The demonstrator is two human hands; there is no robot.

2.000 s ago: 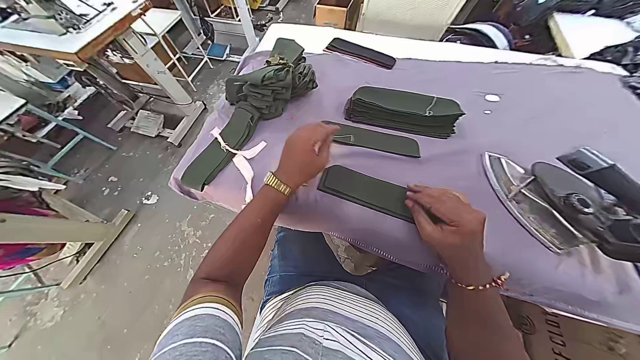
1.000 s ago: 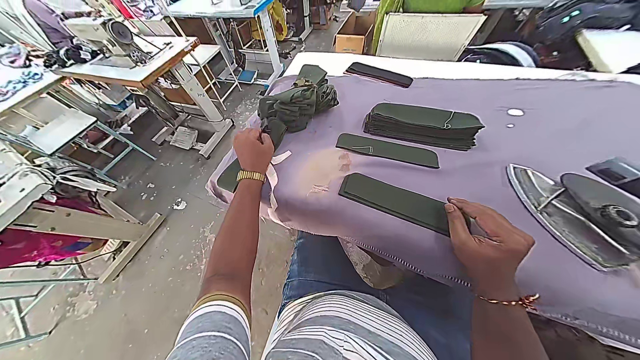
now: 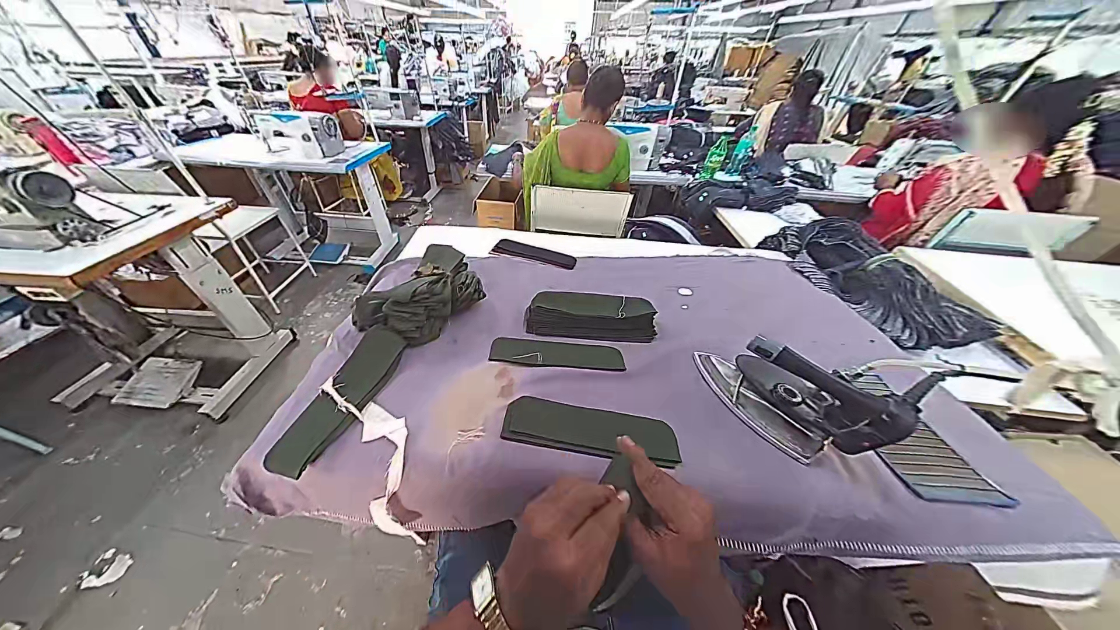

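Observation:
My left hand (image 3: 569, 542) and my right hand (image 3: 669, 525) meet at the table's near edge, both gripping a dark green fabric piece (image 3: 619, 477) that hangs down between them. Just beyond my fingers lies a flat green fabric panel stack (image 3: 586, 424). Behind it are a single green panel (image 3: 557, 353) with a light thread on it and a thicker pile of green panels (image 3: 591, 317). To the left, a crumpled green fabric bundle (image 3: 420, 297) adjoins a long green strip bundle (image 3: 337, 402) with a white cloth tie (image 3: 385, 429) around it.
An electric iron (image 3: 805, 394) rests at the right, near a ribbed iron rest (image 3: 941, 459). The lilac cloth (image 3: 770, 306) covers the table. A dark narrow piece (image 3: 534, 254) lies at the far edge. A person in green (image 3: 582, 162) sits beyond; sewing machine tables stand to the left.
My left hand has moved from the strip bundle at the left to beside my right hand. A green piece is now held between both hands. The view has tilted up.

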